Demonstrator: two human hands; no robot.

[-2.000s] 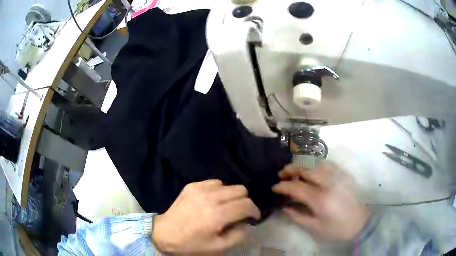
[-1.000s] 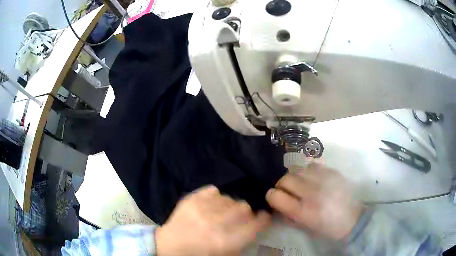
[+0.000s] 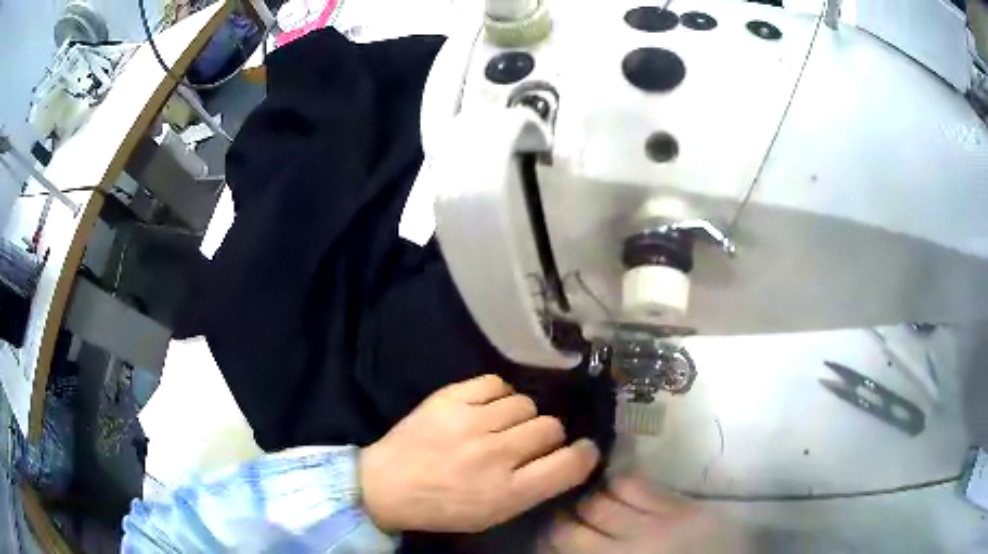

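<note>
A dark fabric piece (image 3: 325, 249) lies spread left of the white sewing machine head (image 3: 748, 162), its right edge close to the presser foot area (image 3: 645, 368). My left hand (image 3: 477, 454) rests on the cloth near its front right edge, fingers bent, fingertips on the fabric; it presses the cloth. My right hand (image 3: 639, 519) is blurred at the bottom of the picture, right of my left fingertips, beside the cloth's edge and partly cut off by the frame. Whether it holds the cloth cannot be told.
Dark thread snips (image 3: 872, 397) lie on the white table (image 3: 758, 433) right of the needle. A tension dial (image 3: 657, 271) sits on the head's front. Another table with a wooden edge (image 3: 103, 195) stands at the left, with a pink item (image 3: 307, 22) at the top.
My right hand has moved down, away from the presser foot. My left hand has moved slightly up and right over the cloth. The machine head sits lower in view than one second ago.
</note>
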